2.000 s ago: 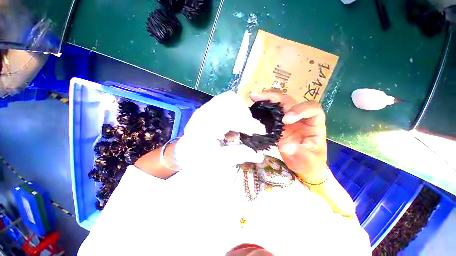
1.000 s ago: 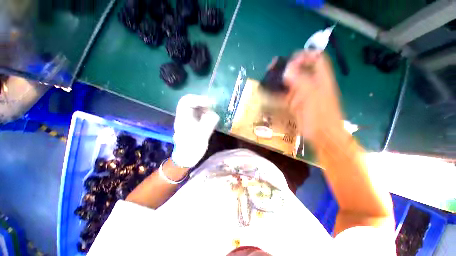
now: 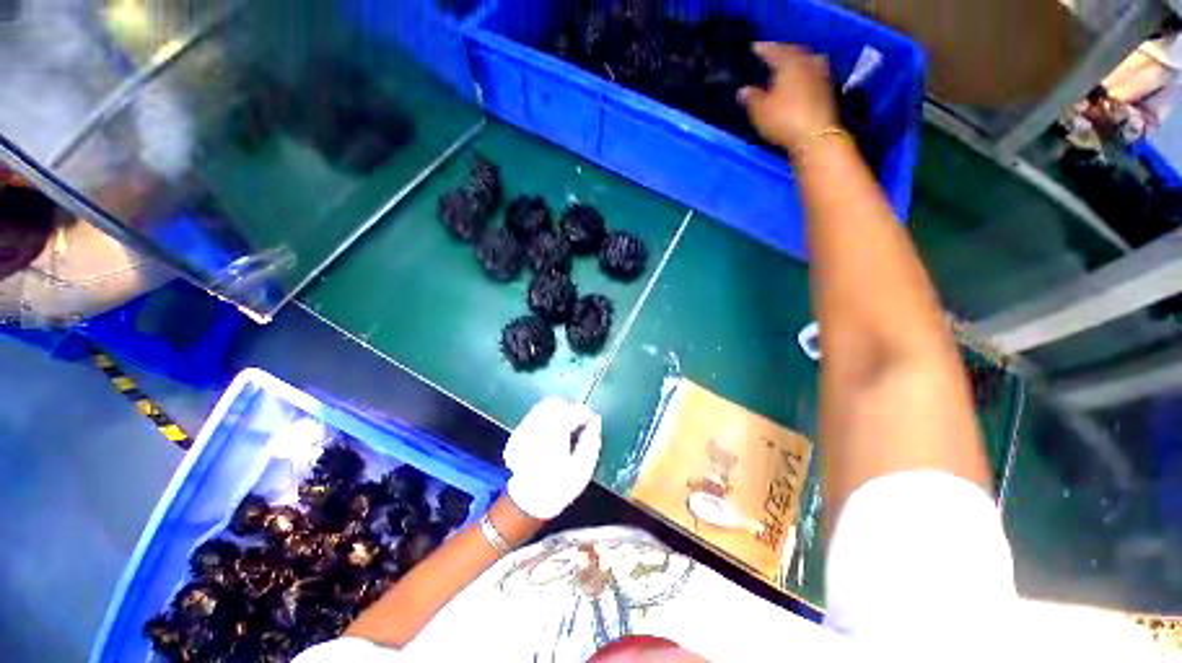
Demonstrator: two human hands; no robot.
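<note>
My right hand (image 3: 791,97), bare, is stretched out over a blue crate (image 3: 635,126) at the back of the table. Its fingers are apart over a heap of black spiky heads (image 3: 648,49); I see nothing held in it. My left hand (image 3: 552,459), in a white glove, is at the table's near edge with its fingers curled. A small dark spot shows at its fingers, and I cannot tell whether it is a held piece. Several finished black round flower heads (image 3: 528,341) are grouped on the green table between the left hand and the crate.
A tan cardboard pad (image 3: 739,453) with a small white dish (image 3: 710,506) lies right of my left hand. A pale-rimmed blue crate (image 3: 183,509) of glossy dark clumps (image 3: 266,570) stands at lower left. A clear panel and a person's arm (image 3: 104,275) are at left; another person (image 3: 1130,93) is far right.
My right hand has moved from above the cardboard, where it held a dark head, to the far crate, which has come into view. My left hand stays near the table edge. The view has shifted.
</note>
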